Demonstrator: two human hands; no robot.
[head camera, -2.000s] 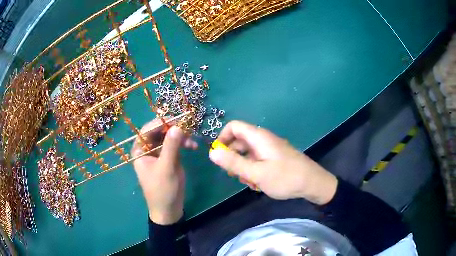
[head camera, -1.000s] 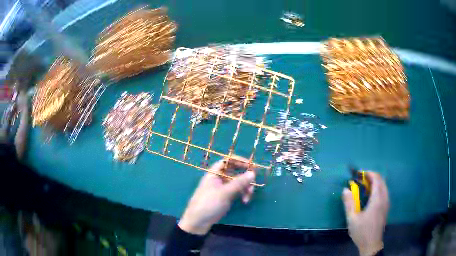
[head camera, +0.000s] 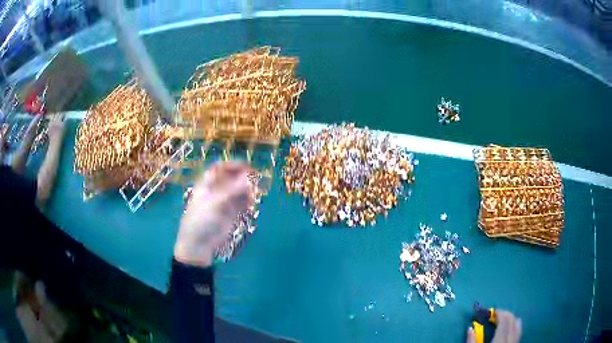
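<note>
My left hand (head camera: 218, 208) is blurred, over the small parts pile (head camera: 235, 238). An empty gold frame (head camera: 265, 157) lies at its fingers, blurred, in front of the heap of empty frames (head camera: 241, 94). Whether the fingers still grip it cannot be told. My right hand (head camera: 508, 329) is at the bottom edge, partly cut off, and holds the yellow-handled nippers (head camera: 482, 328). Freshly cut silvery parts (head camera: 433, 262) lie scattered on the green table, left of and beyond the right hand.
A large gold-silver parts pile (head camera: 349, 173) is at the centre. A stack of uncut frames (head camera: 520, 194) is at right. Another heap of empty frames (head camera: 114, 130) and a silver frame (head camera: 158, 181) are at left. A tiny cluster (head camera: 448, 111) lies beyond the white line. Another person's arm (head camera: 50, 161) is far left.
The view has swung left. My left hand has carried the empty frame from beside the fresh parts to the heaps at left. My right hand stays near the table's front edge with the nippers.
</note>
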